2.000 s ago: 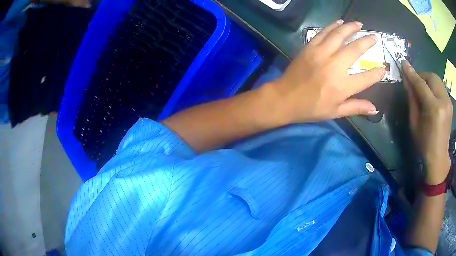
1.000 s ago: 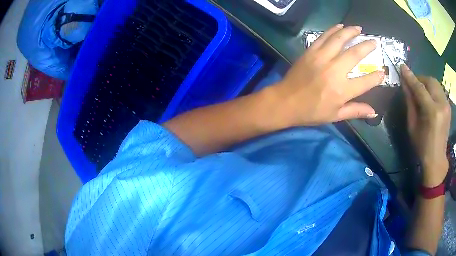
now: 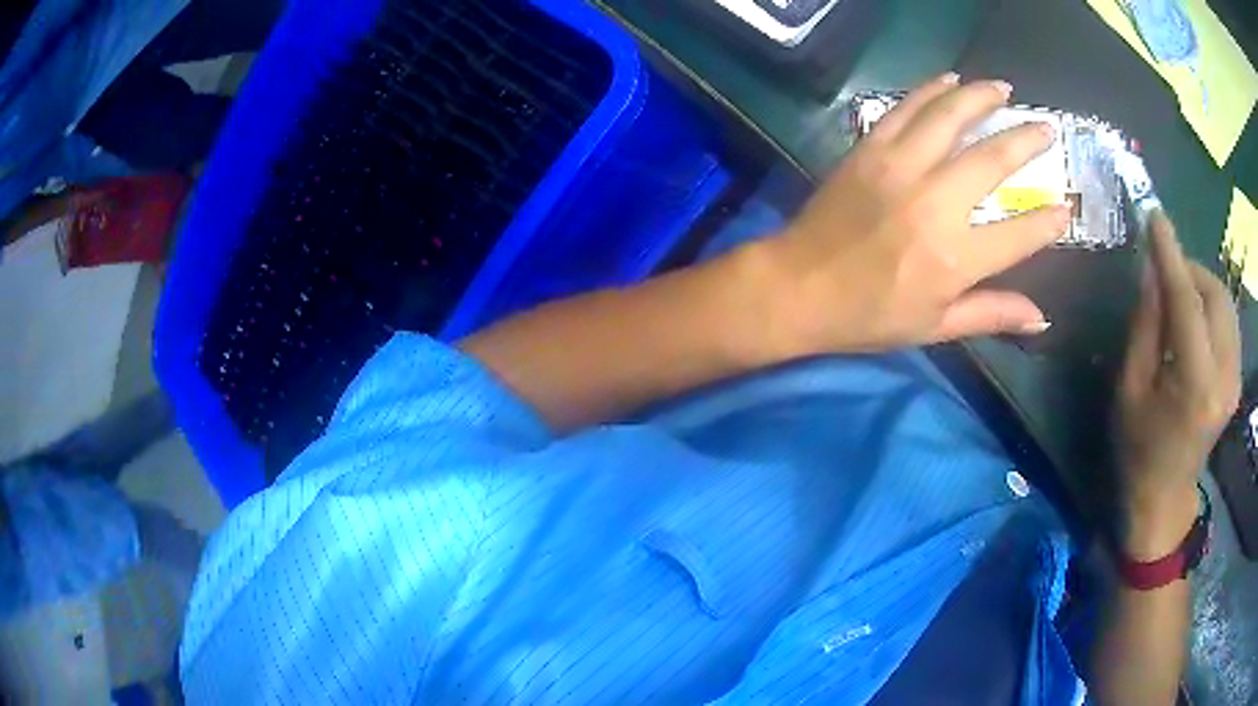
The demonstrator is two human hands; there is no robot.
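A silvery phone frame (image 3: 1098, 186) with a dark rim and a small yellow-orange strip lies on the dark green bench. My left hand (image 3: 917, 228) lies palm down with spread fingers over its left part. The fingertips rest on the frame, the thumb lies off its lower edge, and the hand hides much of it. My right hand (image 3: 1180, 338), with a red wristband, is at the frame's right end. Its fingertips are closed on a thin pale tool (image 3: 1137, 177), blurred and bright at the frame's right edge; I cannot tell its exact kind.
A blue tote (image 3: 628, 97) with dark close-set rows stands left of the bench edge. Another phone part (image 3: 784, 17) is at the top. Yellow paper (image 3: 1214, 104) with a pale blue patch lies top right. A red box (image 3: 127, 221) and people's blue clothing (image 3: 69, 531) show at left.
My right hand has moved slightly right and down, and the tool's tip has drawn back to the frame's right edge. My left hand stays on the frame. Blue clothing has moved at far left.
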